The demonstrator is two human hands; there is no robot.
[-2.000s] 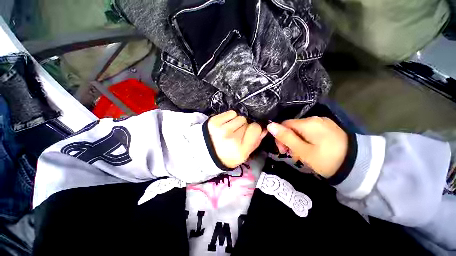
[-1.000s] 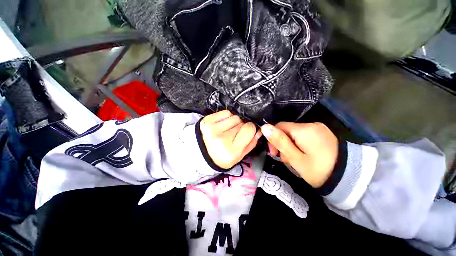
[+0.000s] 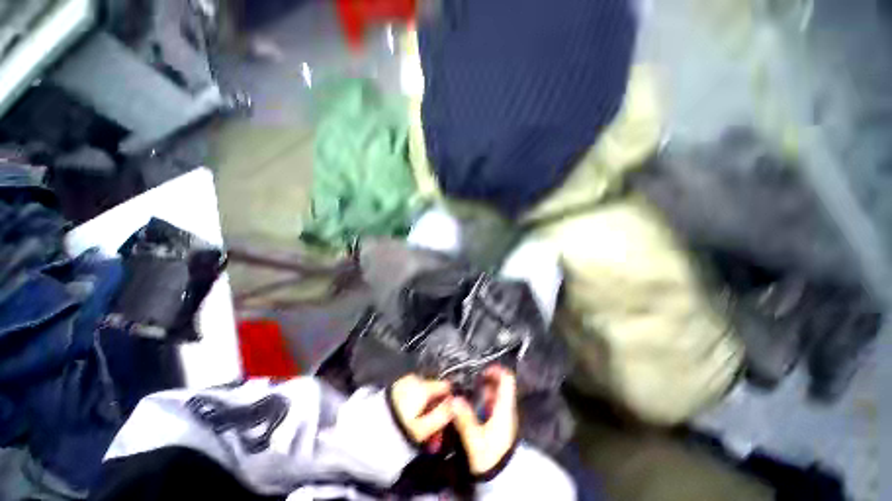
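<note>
The black-grey washed denim garment (image 3: pixel 489 323) with pale stitching lies on my lap, blurred, beyond my hands. My left hand (image 3: pixel 421 409) is at its near edge with the fingers curled. My right hand (image 3: pixel 486 421) is beside it, its fingers bent up against the dark cloth. The hands are close together, seemingly touching. A small reddish spot shows between them, too blurred to name. What each hand grips is hidden by blur and by the fingers.
A folded black denim piece (image 3: pixel 161 279) lies on a white board (image 3: pixel 210 342) at left, beside blue jeans (image 3: pixel 49 313). Green cloth (image 3: pixel 362 161), navy pinstriped cloth (image 3: pixel 528 88) and a pale khaki sack (image 3: pixel 636 313) stand beyond. A grey-black heap (image 3: pixel 773 245) is at right, a red stool (image 3: pixel 266 349) near left.
The view has tilted up and now shows more of the floor and sacks; the garment and hands sit lower and look smaller. My right hand has turned, its fingers now pointing up.
</note>
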